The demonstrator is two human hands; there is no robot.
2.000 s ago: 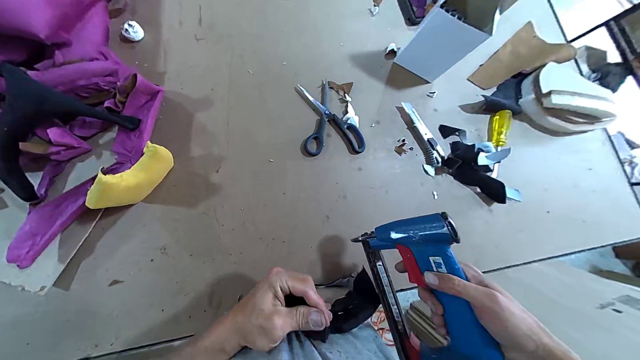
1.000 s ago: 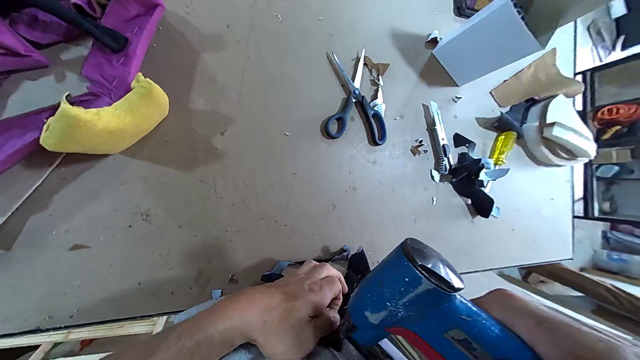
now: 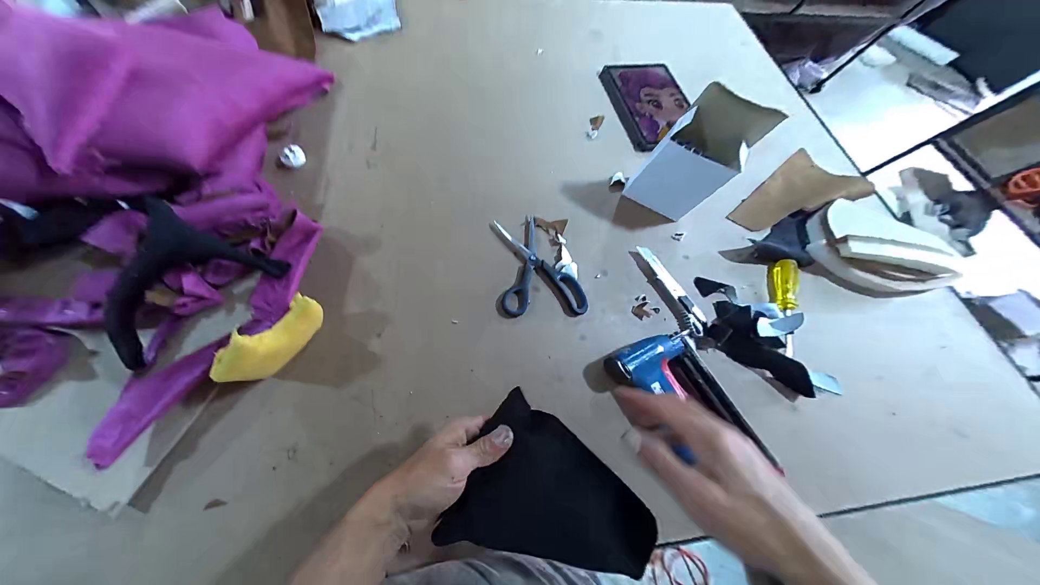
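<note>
My left hand (image 3: 455, 463) grips the upper left edge of a black fabric-covered piece (image 3: 552, 496), thumb on top, at the table's near edge. A blue staple gun (image 3: 650, 361) lies on the table to its right. Over the staple gun's handle is my right hand (image 3: 715, 471), blurred, fingers apart; it does not appear to grip the tool. Scissors (image 3: 532, 264) with dark handles lie spread beyond the black piece. A utility knife (image 3: 670, 284) rests just past the staple gun, beside black scraps (image 3: 751, 341) and a yellow-handled screwdriver (image 3: 785, 284).
Purple fabric (image 3: 162, 97) with a black strip (image 3: 162, 244) and a yellow padded piece (image 3: 268, 341) heaps at left. An open white box (image 3: 682, 175), a dark-framed picture (image 3: 650, 101), a tan scrap (image 3: 796, 191) and layered pale pads (image 3: 886, 248) stand or lie at the far right.
The staple gun, held in my right hand in the earlier frames, now lies on the table with that hand over it. The black piece has come into fuller view. The view has shifted.
</note>
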